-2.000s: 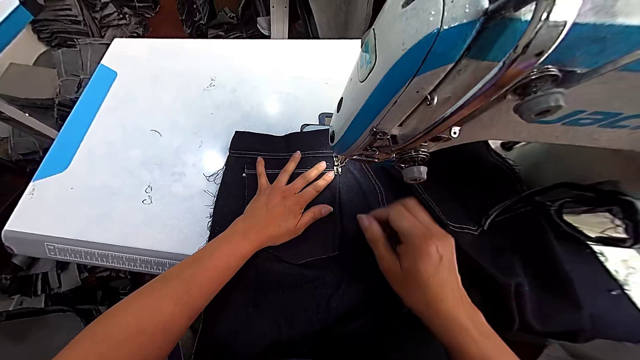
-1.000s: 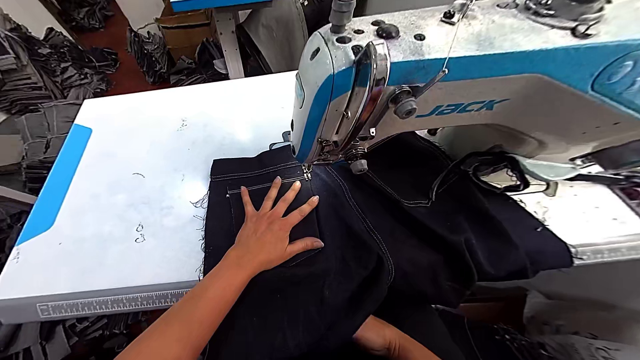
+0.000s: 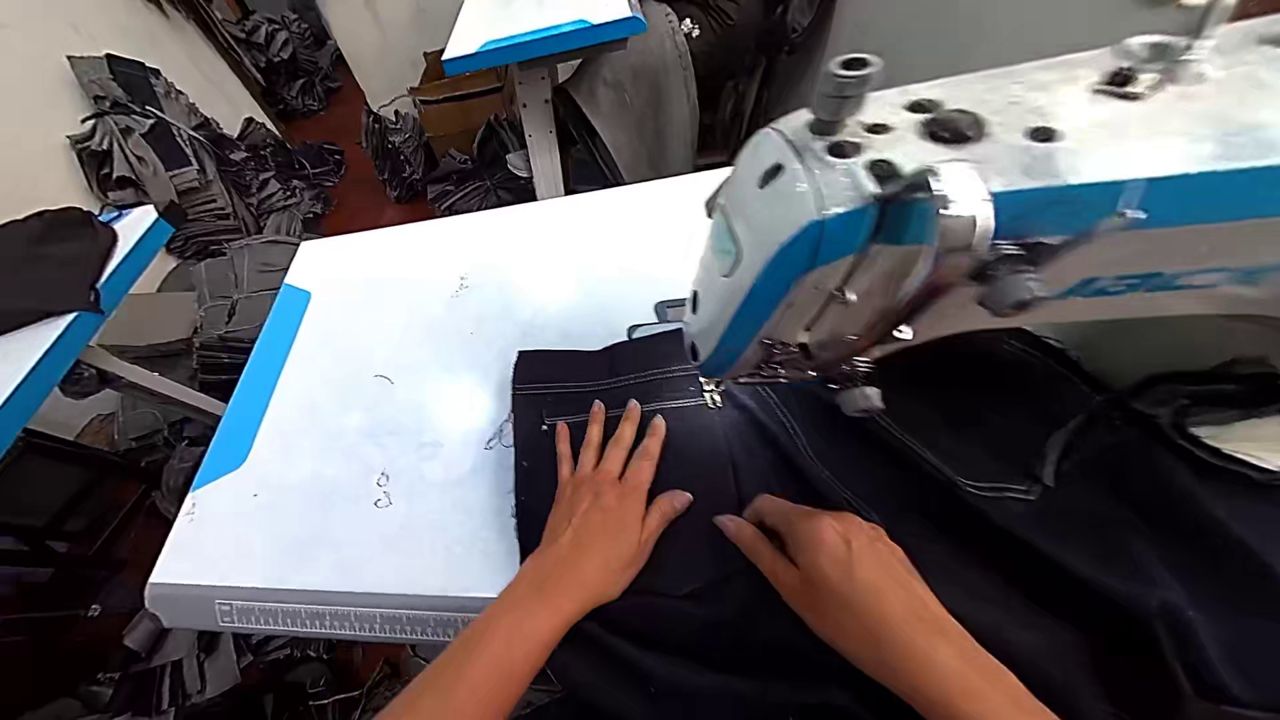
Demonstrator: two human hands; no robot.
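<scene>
Dark denim trousers with pale topstitching lie across the white sewing table and run under the arm of a Jack sewing machine. A back pocket piece sits just left of the presser foot, its top edge close to the foot. My left hand rests flat on the pocket with fingers spread. To its right, my right hand is on the denim, thumb and forefinger near each other; whether cloth is pinched between them cannot be told. The needle area is partly hidden by the machine head.
A ruler strip runs along the table's front edge. Thread scraps lie on the tabletop. Bundles of dark cloth are stacked beyond the left edge. Another table stands behind, and one with dark fabric is at far left.
My right hand has come up from low beside the table edge onto the denim, right of my left hand. My left hand stays spread on the pocket. The view has shifted.
</scene>
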